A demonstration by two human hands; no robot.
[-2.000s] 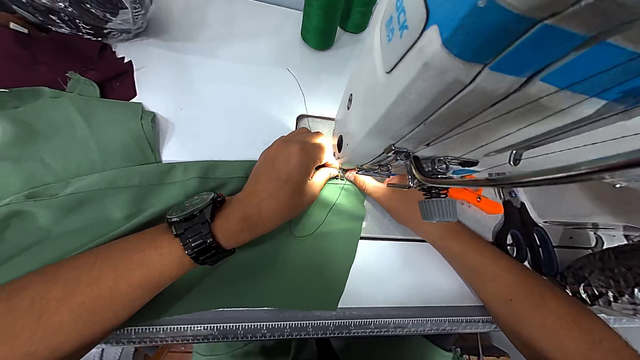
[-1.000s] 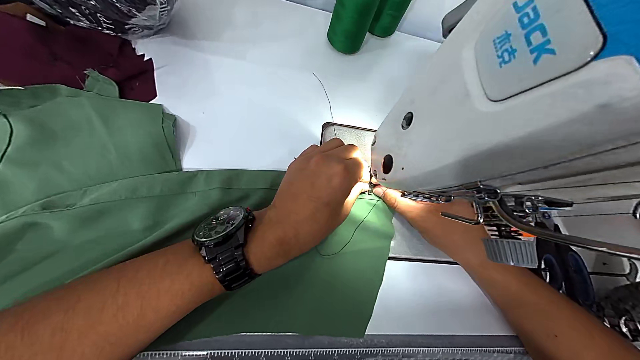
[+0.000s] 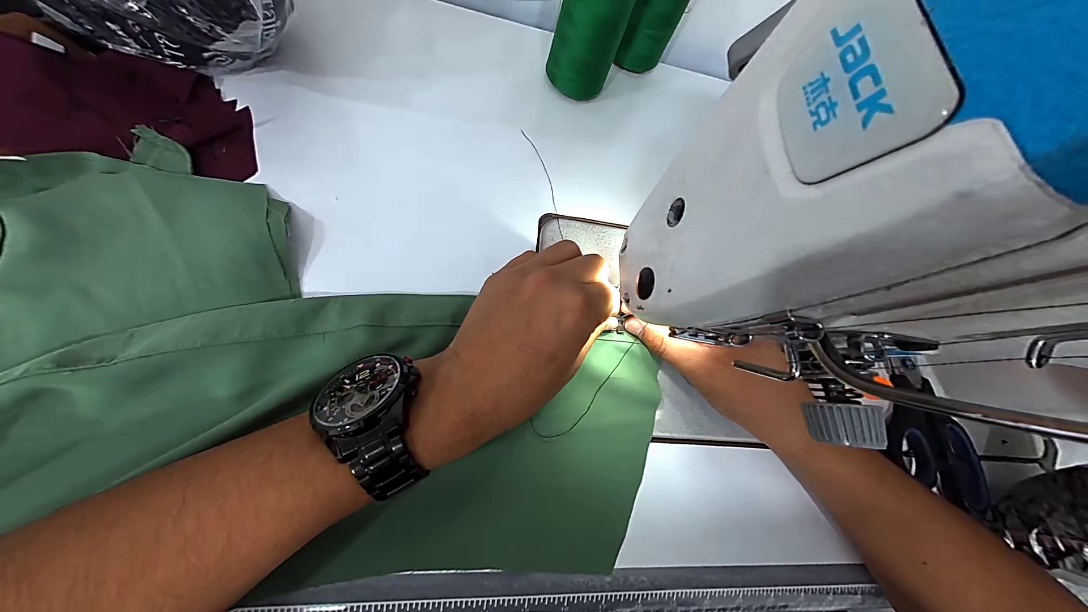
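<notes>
Green fabric lies across the sewing table, its right part under the needle area of a Jack sewing machine. My left hand, with a black wristwatch on the wrist, is closed at the needle area, its fingertips on the fabric's upper edge and partly hidden. Reaching in from the right beneath the machine head, my right hand has its thumb at the same spot; its other fingers are hidden. A dark loose thread curves over the fabric, and another thread end lies beyond the metal plate.
Two green thread cones stand at the back. Maroon fabric and a plastic-wrapped bundle lie at the far left. Dark-handled scissors are at the right behind the tension knob. A ruler scale runs along the front edge.
The view has shifted and turned, showing more of the machine's head. Both hands stay at the needle area, with no plain change in their hold.
</notes>
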